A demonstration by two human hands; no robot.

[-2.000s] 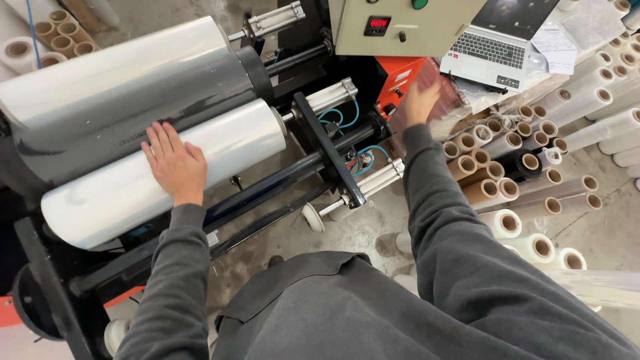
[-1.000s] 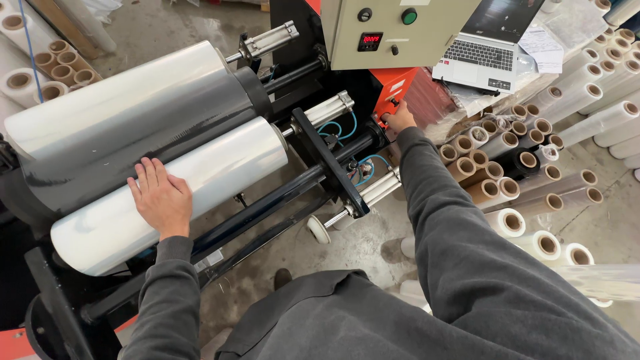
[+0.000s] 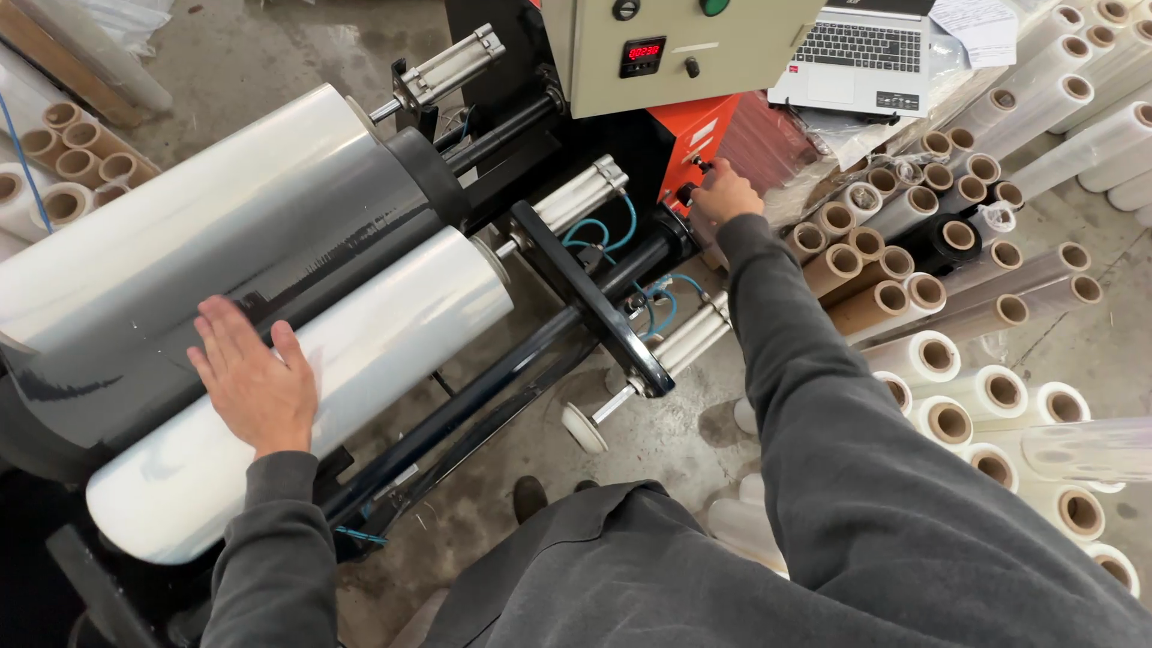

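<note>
My left hand (image 3: 255, 373) lies flat, fingers apart, on the front roll of clear plastic film (image 3: 409, 310), its fingertips reaching toward the dark roller (image 3: 360, 193). Behind that roller is a larger film roll (image 3: 207, 180). At the machine's red-orange panel (image 3: 688, 135), my right hand (image 3: 724, 193) has its fingers at a small black control; whether they grip it is hard to tell. Above stands a beige control box (image 3: 693, 54) with a red digital display (image 3: 642, 57), a black knob and a green button.
Pneumatic cylinders (image 3: 580, 193) with blue hoses and a black end bracket (image 3: 589, 297) sit right of the front roll. Many film rolls and cardboard cores (image 3: 891, 297) stand upright on the right. A laptop (image 3: 850, 58) and papers (image 3: 976, 31) lie at the upper right. More cores (image 3: 81, 166) are at left.
My right hand has moved from beside the red-orange panel to the controls on it. My left hand has stayed on the front film roll, its fingers now reaching nearer the dark roller.
</note>
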